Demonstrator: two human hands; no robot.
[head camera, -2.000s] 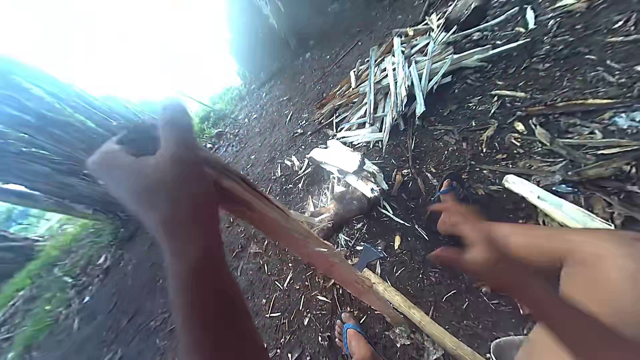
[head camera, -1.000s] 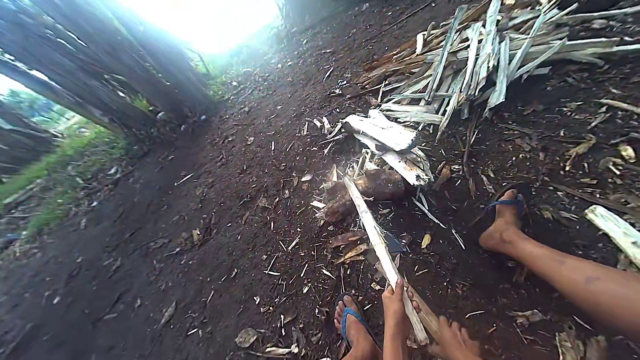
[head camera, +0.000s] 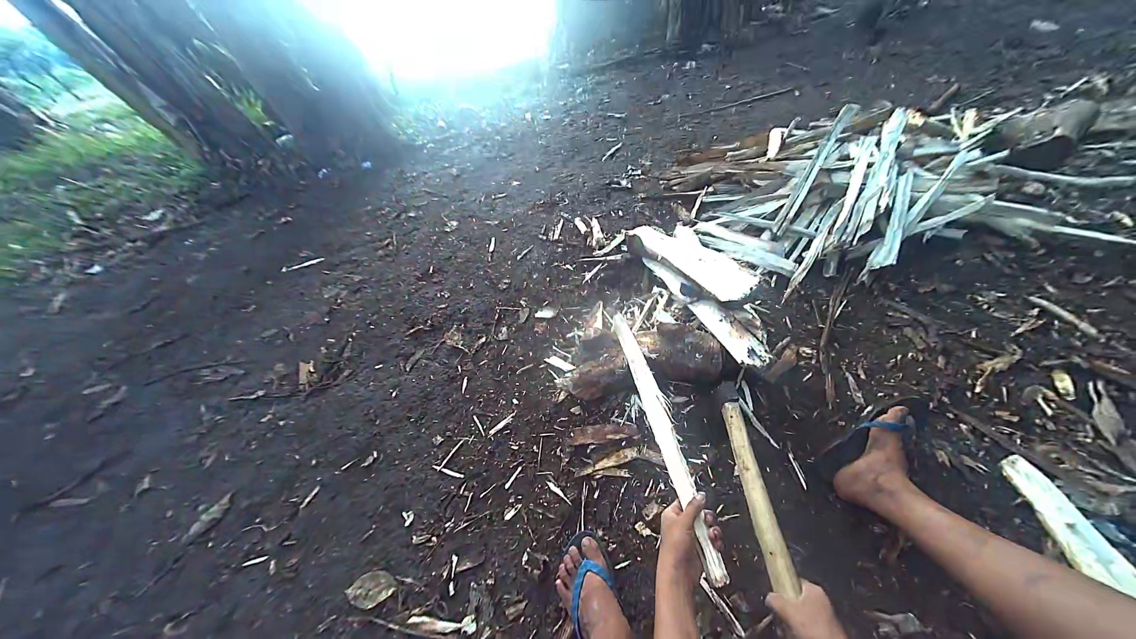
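My left hand (head camera: 685, 532) grips a split stick of pale wood (head camera: 658, 413) near its lower end. The stick's far end rests on a short brown log (head camera: 688, 353) lying on the soil. To the right, my right hand (head camera: 803, 608) is closed round the wooden handle (head camera: 759, 497) of an axe. The dark axe head (head camera: 728, 391) is beside the log's near side, its edge hard to make out. Pale split pieces of wood (head camera: 697, 266) lie against the log's far side.
A pile of split firewood (head camera: 852, 191) lies at the upper right. One pale split piece (head camera: 1065, 524) is at the right edge. My feet, in blue-strapped sandals (head camera: 590, 586), stand on either side. Chips and leaves litter the soil; tree trunks (head camera: 204, 80) rise at the upper left.
Two seconds ago my left hand was raised at the left with a long piece of wood, my right hand free of the axe. Now the stick is on the log and my right hand holds the axe handle.
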